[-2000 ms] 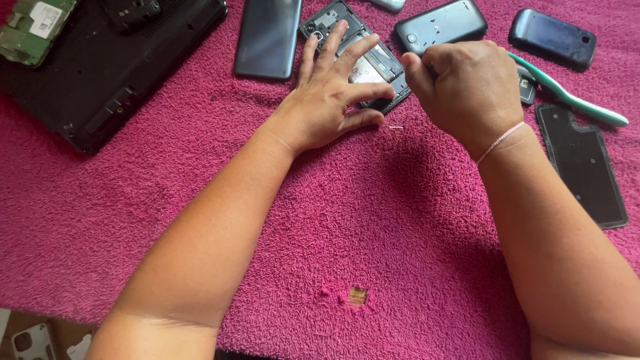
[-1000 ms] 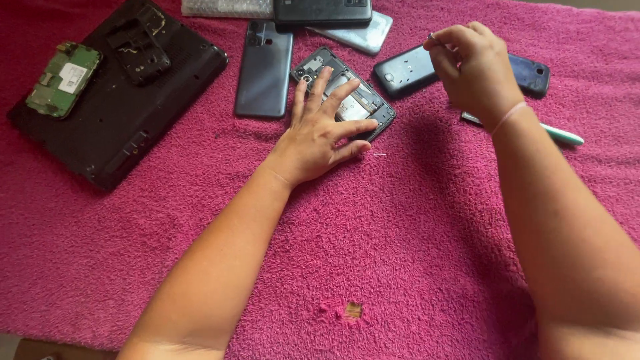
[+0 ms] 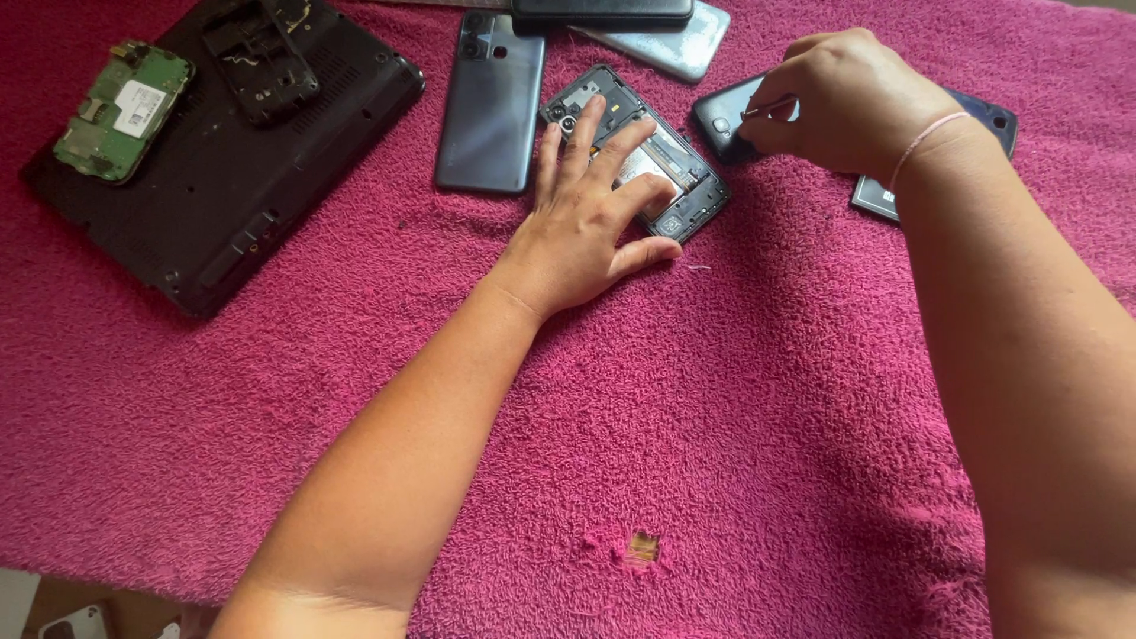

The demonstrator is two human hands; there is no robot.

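My left hand [image 3: 590,209] lies spread over an opened smartphone [image 3: 701,191], its fingertips on the exposed inner parts and its thumb at the lower edge. Pinched in the fingers of my right hand [image 3: 839,106] is a thin metal piece [image 3: 768,107], perhaps a tool tip; most of it is hidden. That hand is above a dark phone cover or phone [image 3: 717,120] with small bits on it. A grey phone back cover [image 3: 490,106] with camera openings lies left of the opened smartphone.
At the left a black laptop base [image 3: 191,231] carries a green circuit board [image 3: 98,133] and a black plastic frame [image 3: 262,67]. A black case [image 3: 603,9] overlaps a silvery phone [image 3: 683,44] at the top. Beside my right wrist lie a dark blue phone [image 3: 992,120] and a battery [image 3: 874,200]. The pink towel has a hole.
My right hand has moved from near the opened smartphone to over the dark phone or cover on its right. My left hand stays on the opened smartphone. The view has shifted.
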